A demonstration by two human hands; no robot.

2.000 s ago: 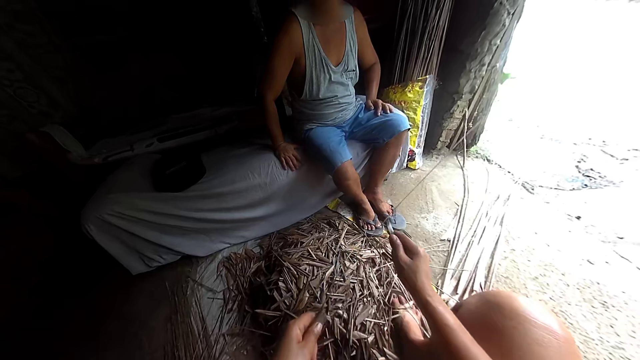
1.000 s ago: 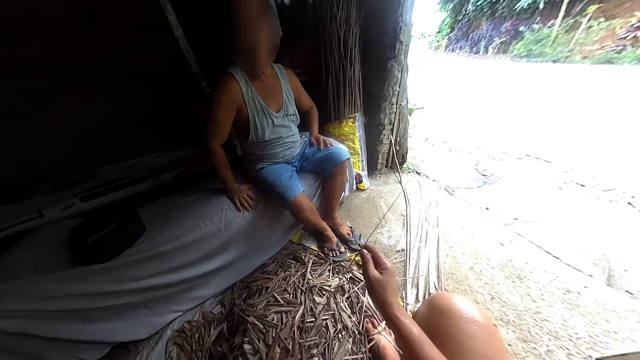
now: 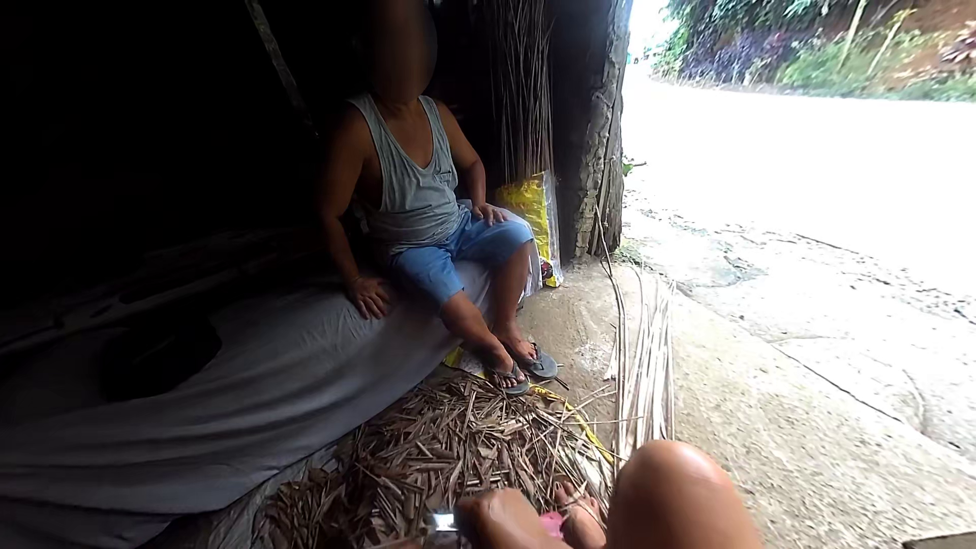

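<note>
My right hand (image 3: pixel 507 520) is low at the bottom edge, its fingers curled and turned away, over the heap of dry leaf and stalk pieces (image 3: pixel 457 435). A small shiny, blurred object (image 3: pixel 443 522) shows just left of its fingers; whether the hand grips it cannot be seen. My left hand cannot be made out at the bottom edge. My bare knee (image 3: pixel 679 488) and foot (image 3: pixel 581 518) are to the right of the hand. Long thin pale strips (image 3: pixel 644 358) lie on the ground beyond my knee.
A person (image 3: pixel 415 191) in a tank top and blue shorts sits on a cloth-covered seat (image 3: pixel 305 396), feet in flip-flops by the heap. Thin upright sticks (image 3: pixel 526 91) stand in a yellow sack (image 3: pixel 530 210) beside a rough post (image 3: pixel 598 145). Cracked concrete (image 3: pixel 793 396) lies to the right.
My right hand has dropped from its raised place near the seated person's feet to the bottom edge. My left hand, seen two seconds ago over the heap, has gone from sight. The view has swung right.
</note>
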